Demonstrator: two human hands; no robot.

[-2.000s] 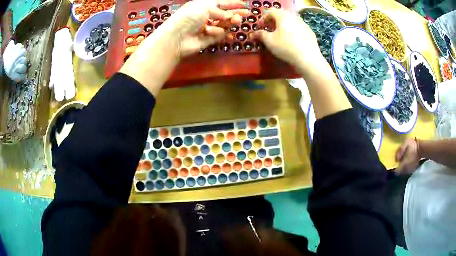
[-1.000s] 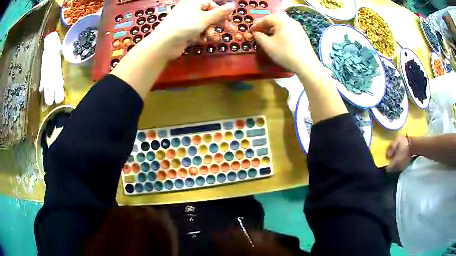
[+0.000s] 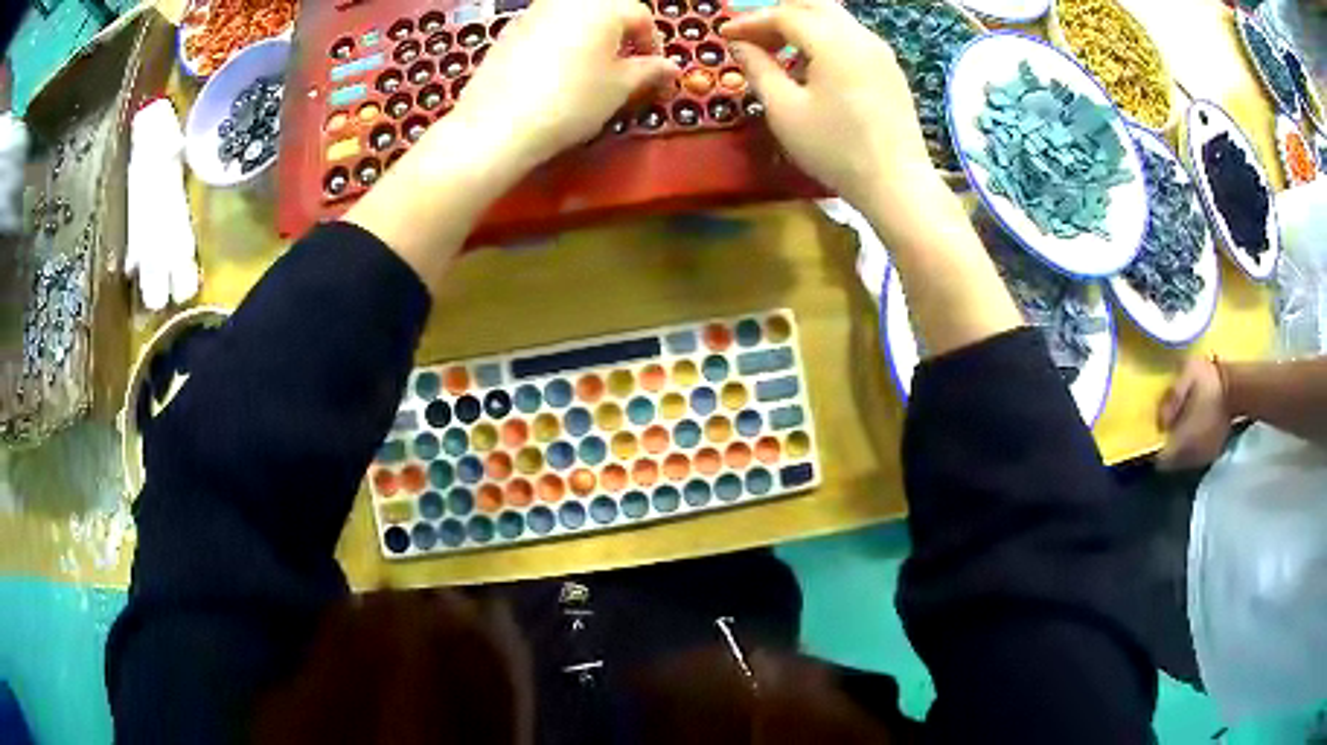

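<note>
The red fixture (image 3: 582, 189) lies at the top of the view, with rows of round holes with dark, shiny centres. A few orange pieces (image 3: 699, 79) sit in holes between my hands, and yellow-orange and grey-green pieces sit at its left end. My left hand (image 3: 575, 73) is over the middle of the fixture with curled fingers; its palm is hidden. My right hand (image 3: 837, 90) is over the fixture's right part, thumb and forefinger bent close to the holes. I cannot tell whether either hand holds a piece. The sample keyboard (image 3: 582, 437) lies nearer me.
Dishes of green (image 3: 1055, 160), grey-blue (image 3: 1164, 240), yellow (image 3: 1113, 58) and black pieces (image 3: 1234, 197) stand right. A lilac bowl (image 3: 204, 131), white gloves (image 3: 160, 204) and worn tray (image 3: 66, 277) are left. Another person's hand (image 3: 1196, 415) is at the right edge.
Orange pieces seen at my left fingers before no longer show there. My left fingers have curled in, and my right hand has shifted slightly up. The view has shifted a little.
</note>
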